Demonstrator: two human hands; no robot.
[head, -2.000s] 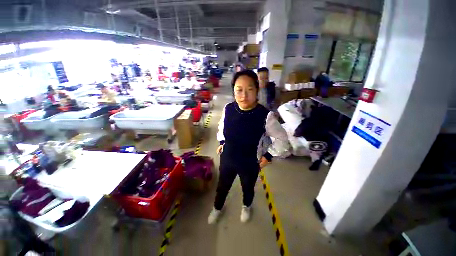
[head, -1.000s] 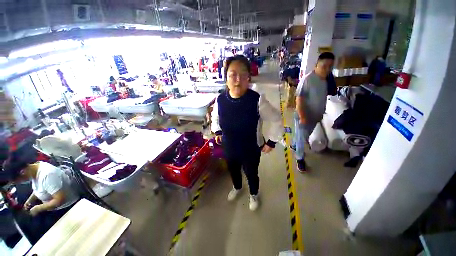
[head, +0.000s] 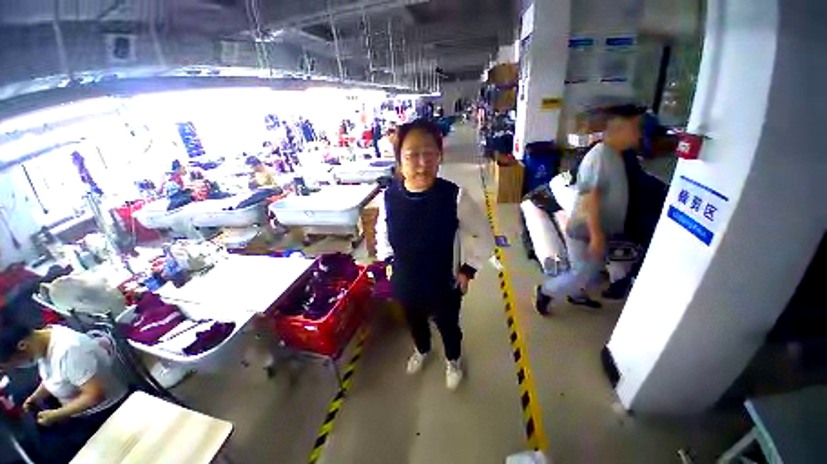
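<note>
Neither of my hands is in the picture. A person in a dark vest with pale sleeves (head: 420, 240) stands facing me in the aisle. To the left of that person is a red slatted basket (head: 308, 333) heaped with maroon cloth (head: 328, 283). A white sewing table (head: 258, 277) stands beside the basket, with maroon and white pieces (head: 163, 322) lying in its trough.
A person in a grey shirt (head: 600, 195) walks at the right, near wrapped rolls (head: 542, 237). A white pillar (head: 694, 272) stands at the right. A seated person (head: 72, 367) and pale board (head: 154, 433) are at the lower left. Yellow-black tape (head: 518, 349) lines the aisle.
The view has swung about. The grey-shirted person has moved right toward the pillar and is now side-on. The person in the vest still stands in the aisle, with the arms slightly shifted.
</note>
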